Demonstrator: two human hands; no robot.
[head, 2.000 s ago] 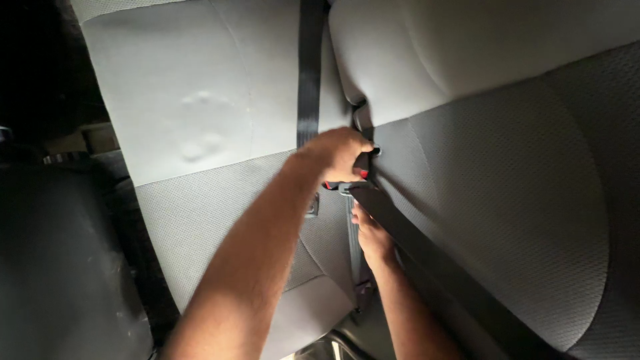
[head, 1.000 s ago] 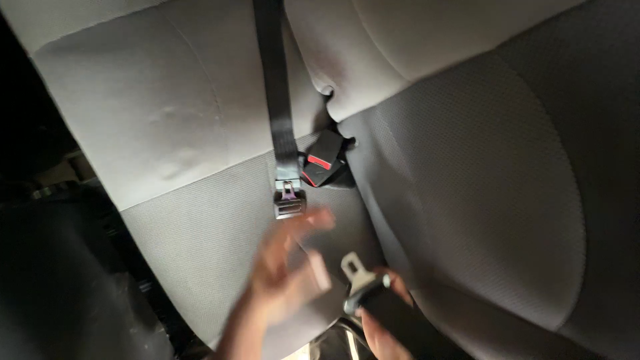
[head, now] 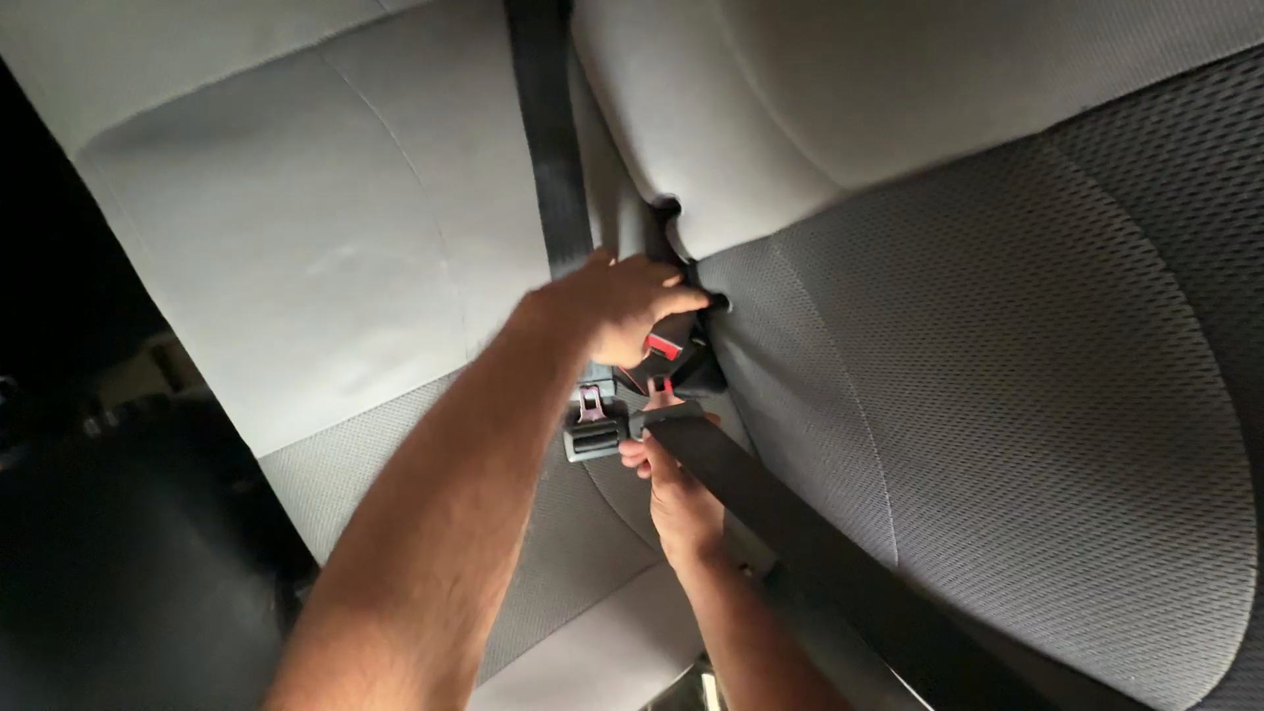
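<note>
My left hand [head: 617, 306] grips a black seat belt buckle with a red release button [head: 663, 347], at the gap between the seats. Just below, my right hand [head: 681, 494] holds a metal seat belt latch plate [head: 660, 393] by its dark housing, with the metal tongue pointing at the buckle; whether the two touch, I cannot tell. From that housing a wide black belt [head: 820, 543] runs to the lower right. To the left of my right hand, a second latch plate [head: 594, 434] lies on the seat cushion, on a black belt [head: 551, 138] that comes down the backrest.
Grey fabric backrests [head: 276, 217] rise at the upper left and top. A grey textured seat cushion [head: 987, 425] fills the right side. Beyond the seat's left edge is a dark area with a dark rounded object [head: 128, 553].
My left hand has moved up from the open seat area onto the buckle. My right hand has brought the latch plate up from lower down to just below the buckle.
</note>
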